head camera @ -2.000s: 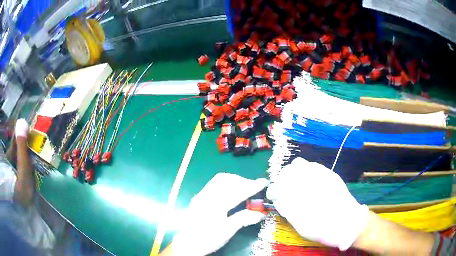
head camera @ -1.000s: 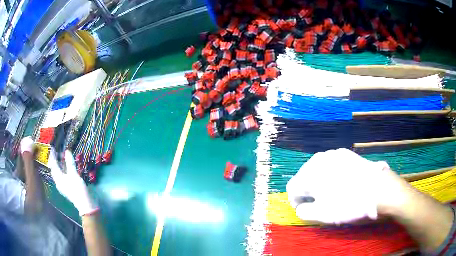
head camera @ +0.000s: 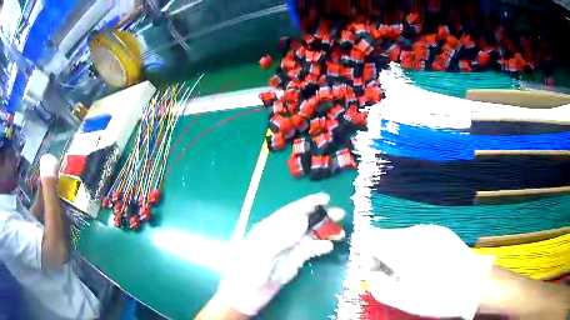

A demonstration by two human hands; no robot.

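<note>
My left hand (head camera: 275, 250), in a white glove, holds a red-and-black connector housing (head camera: 326, 228) between fingers and thumb, above the green table, left of the wires' pale tips (head camera: 365, 181). My right hand (head camera: 425, 269), also white-gloved, is curled over the near wire bundles, beside the yellow (head camera: 531, 257) and red wires (head camera: 384, 310). Its fingertips are blown out by glare, so I cannot tell whether they pinch a wire. Green (head camera: 425, 215), black (head camera: 425, 178), blue (head camera: 425, 140) and white wires (head camera: 425, 103) lie beyond it.
Loose connectors (head camera: 325, 94) are heaped at the back. Finished leads (head camera: 147, 144) with red heads lie at left beside a pale wire tray (head camera: 128, 115). Another worker's arm (head camera: 53, 219) is at far left. A yellow spool (head camera: 117, 59) stands at upper left. Tan strips (head camera: 519, 195) divide the wires.
My left hand has come back from the finished leads at left and taken hold of the single connector that lay on the table. My right hand has moved slightly nearer the table's front.
</note>
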